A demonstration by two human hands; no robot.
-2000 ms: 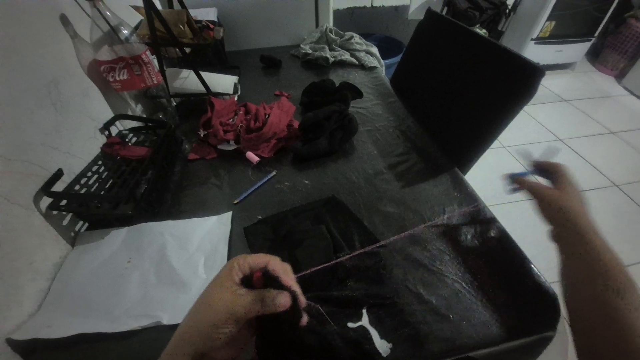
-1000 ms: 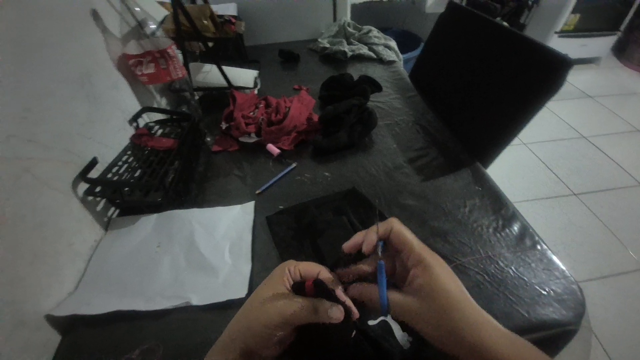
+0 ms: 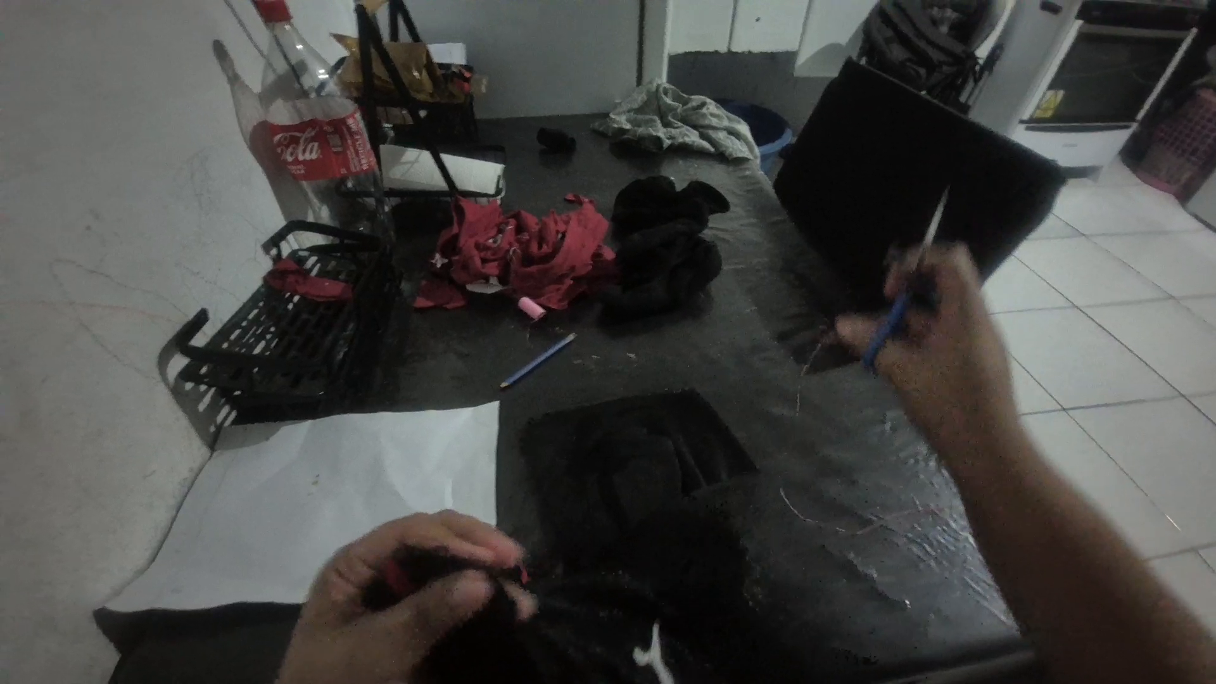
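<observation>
My left hand point(image 3: 408, 598) pinches black fabric point(image 3: 570, 617) with a bit of red at its edge; a white emblem shows on the cloth beside the hand. Over the table's right side is my right hand point(image 3: 936, 332), slightly blurred, holding small scissors with blue handles point(image 3: 890, 328), the pointed metal blades upward. A thin loose thread point(image 3: 807, 370) hangs below its fingertips. Another thread point(image 3: 836, 527) lies on the dark table cover. A folded black cloth piece point(image 3: 627, 456) lies flat beyond the left hand.
White paper point(image 3: 351, 494) lies at left, near a black plastic basket point(image 3: 294, 332). Farther back are a blue pencil point(image 3: 539, 361), a pink thread spool point(image 3: 531, 308), red cloth point(image 3: 522, 247), black cloth point(image 3: 665, 247) and a Coca-Cola bottle point(image 3: 318, 142). A black chair point(image 3: 912, 180) stands at right.
My right hand, close beside the left a second ago, has moved up and right with the blue-handled scissors. The left hand keeps its hold on the black fabric.
</observation>
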